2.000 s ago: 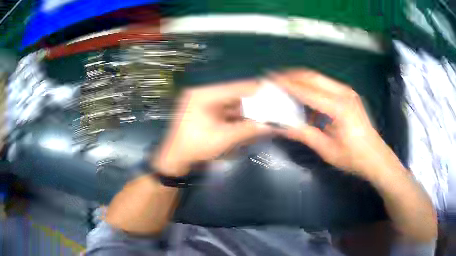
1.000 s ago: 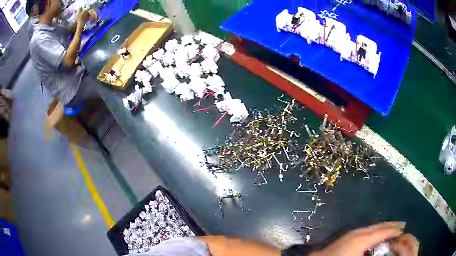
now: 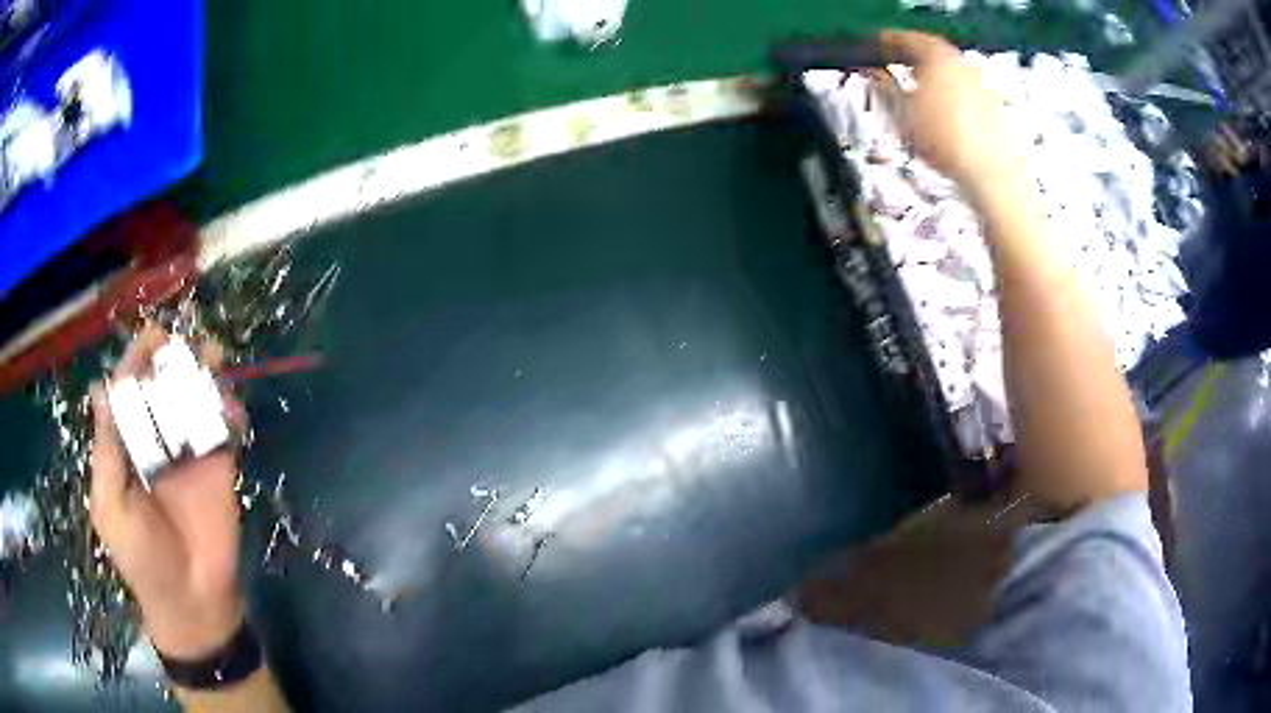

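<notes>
My left hand (image 3: 167,515) is at the left, palm up, and holds a white unit (image 3: 170,412). A short red wire sticks out to the right beside the unit. My right hand (image 3: 931,87) reaches to the far left corner of a black crate (image 3: 892,327) heaped with white covers (image 3: 1080,209). Its fingertips are blurred at the crate's rim and the covers, so I cannot tell whether it holds anything.
Tangled metal parts (image 3: 98,585) lie around and behind my left hand. Loose wire pieces (image 3: 495,515) lie on the dark bench (image 3: 558,307). A red support (image 3: 153,265) and blue board (image 3: 153,181) stand at upper left. A white unit (image 3: 579,17) is on the green belt (image 3: 418,70).
The view has swung right, away from the wired units and second crate to the covers crate. My hands, seen at the lower right before, are now far apart, the right one at the crate.
</notes>
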